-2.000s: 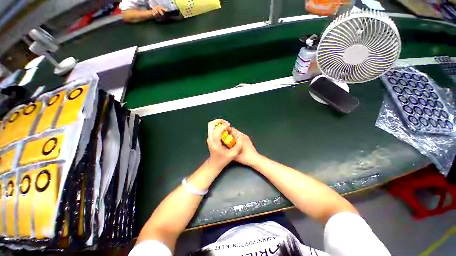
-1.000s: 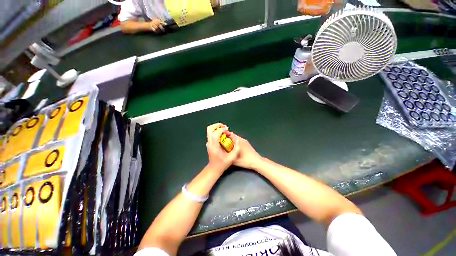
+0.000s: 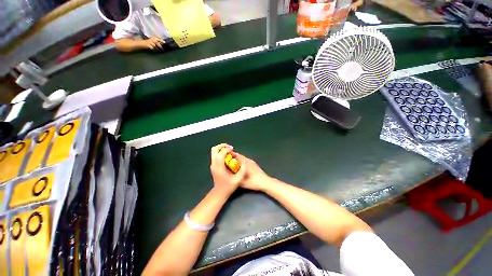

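Note:
My left hand (image 3: pixel 223 168) and my right hand (image 3: pixel 250 173) are clasped together above the dark green worktop (image 3: pixel 280 145). Between them they hold a small yellow housing (image 3: pixel 232 163), seen in part, the rest covered by fingers and palms. At the left stands a tall pile of filled trays (image 3: pixel 102 199) with pale rims and shiny black layers. The top blister tray (image 3: pixel 58 197) holds yellow housings with black rings, in upright and sideways pockets.
A white desk fan (image 3: pixel 353 70) stands behind, with a black slab (image 3: pixel 335 112) at its base and a bottle (image 3: pixel 302 81) beside it. A ring-parts tray (image 3: pixel 426 110) lies on clear film at right. A red stool (image 3: pixel 448 202) is below. A person sits across the line.
The view has shifted, so the fan, ring tray and tray pile sit further left and lower. My hands stay clasped around the yellow housing. An arm now shows at the far right edge.

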